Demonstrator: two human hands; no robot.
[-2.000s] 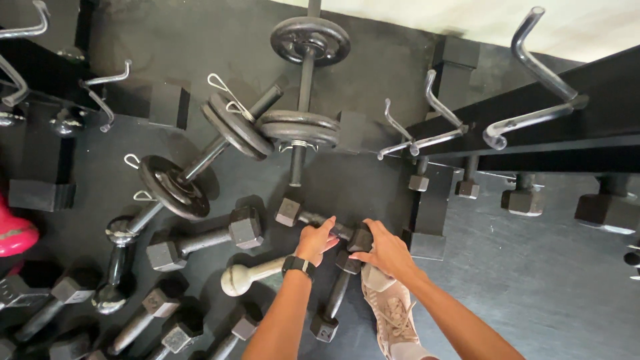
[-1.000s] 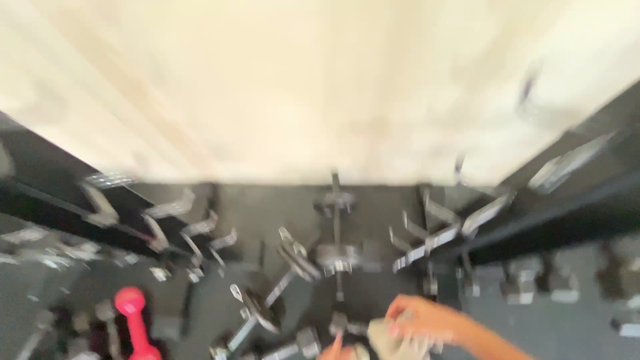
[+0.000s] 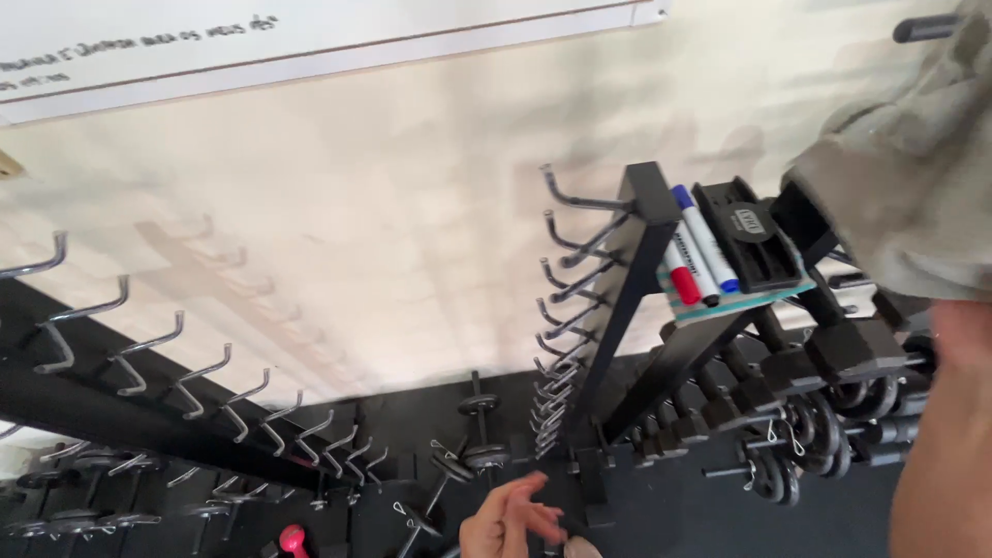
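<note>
At the bottom centre, above the floor, my left hand (image 3: 515,515) has its fingers apart and holds nothing. My right hand (image 3: 961,329) lies at the right edge, mostly hidden by a grey-beige cloth (image 3: 914,170); its fingers do not show, so its grip is unclear. Markers (image 3: 705,244) with red, black and blue caps lie beside a black plastic holder (image 3: 752,232) on top of the right rack. Below, a loaded short barbell (image 3: 480,426) rests on the dark floor, with another loaded bar (image 3: 418,521) near it.
A black rack (image 3: 155,418) with metal hooks runs along the left. The right rack (image 3: 643,232) carries more hooks and several hex dumbbells (image 3: 856,349). A pink dumbbell (image 3: 293,539) is low on the left. A whiteboard (image 3: 349,46) bearing handwriting hangs on the wall.
Both hands were down at the hex dumbbells on the floor. They have come off them, and the right hand is now high at the right by the cloth. The view has tilted up strongly.
</note>
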